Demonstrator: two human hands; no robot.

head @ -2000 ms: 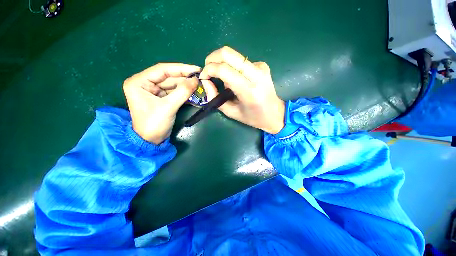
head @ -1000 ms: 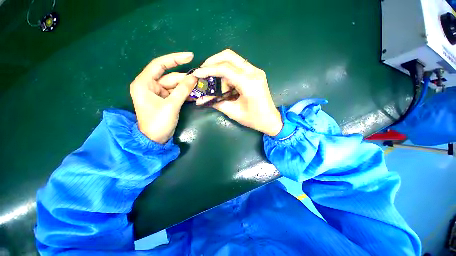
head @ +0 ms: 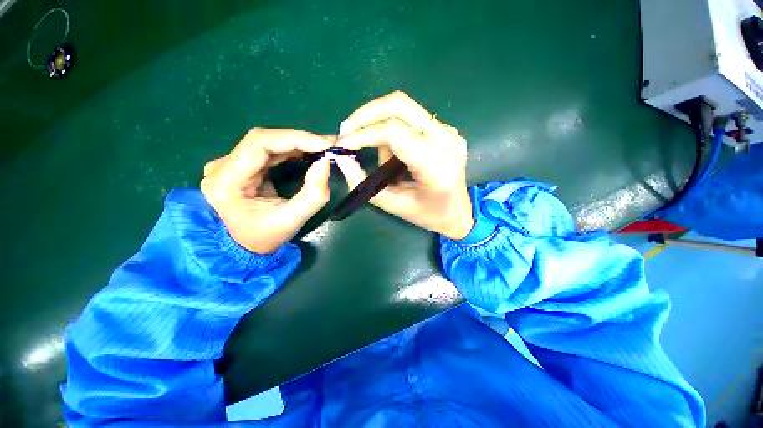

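My left hand (head: 266, 188) and my right hand (head: 412, 167) meet fingertip to fingertip over the green surface. Between them is the small dark round module (head: 341, 153), seen nearly edge-on, so its face is hidden. The thumb and a finger of my left hand pinch it; the fingertips of my right hand touch its other side. The black tweezers (head: 368, 189) lie in my right hand, slanting down and left below the module, clear of it.
Another round module (head: 59, 62) with a thin pale wire loop lies on the green surface (head: 201, 75) at the far left. A white box (head: 682, 54) with black and blue cables stands at the right. Part of a blue sleeve shows beyond it.
The module has turned from face-up to nearly edge-on. My left fingers have closed from a spread pose. The tweezers have swung out below my right hand. The waiting module appears further left and lower.
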